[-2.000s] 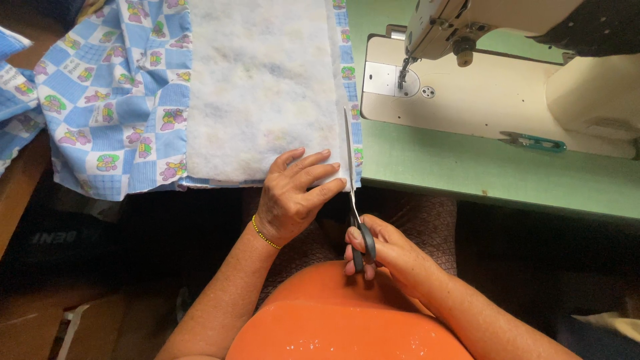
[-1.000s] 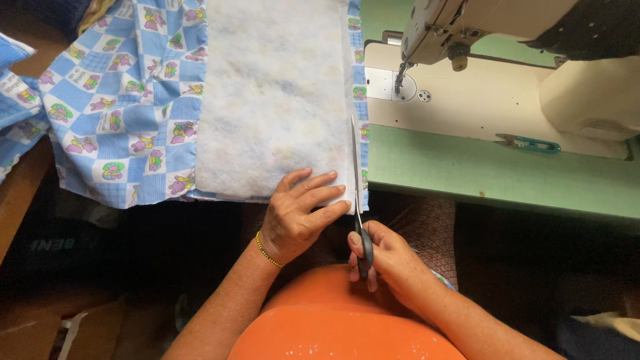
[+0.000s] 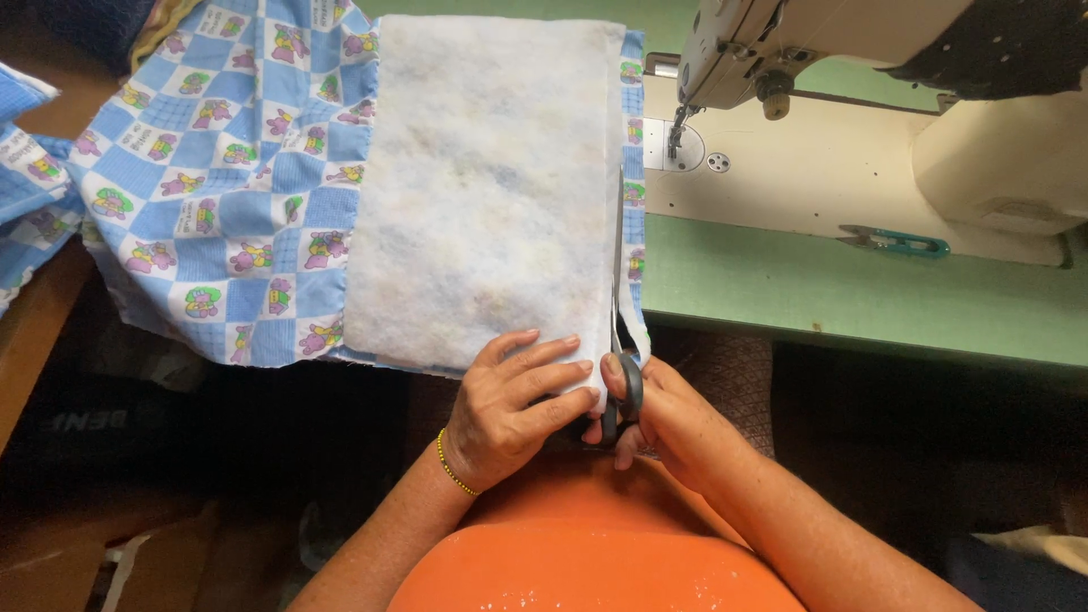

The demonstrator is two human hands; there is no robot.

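My left hand [image 3: 518, 408], with a beaded bracelet at its wrist, lies flat with fingers slightly spread on the lower right corner of a white sheet of batting [image 3: 484, 187]. Blue-and-white checked fabric with printed animals [image 3: 246, 195] lies under the batting and shows on both sides of it. My right hand [image 3: 646, 408] grips the black handles of long scissors [image 3: 618, 306]. Their blades point away from me along the batting's right edge, where a narrow white strip curls apart to the right of them. Parts of the right hand's fingers are hidden by the handles.
A sewing machine [image 3: 765, 51] stands at the upper right, its needle area near the fabric. Thread snips [image 3: 897, 241] with a teal handle lie on its bed, by the edge of the green table [image 3: 850, 289]. More checked fabric [image 3: 30, 183] is at the far left.
The scissors have moved up along the batting's edge, and a narrow strip now stands apart at its lower end. My left hand still rests by the same corner.
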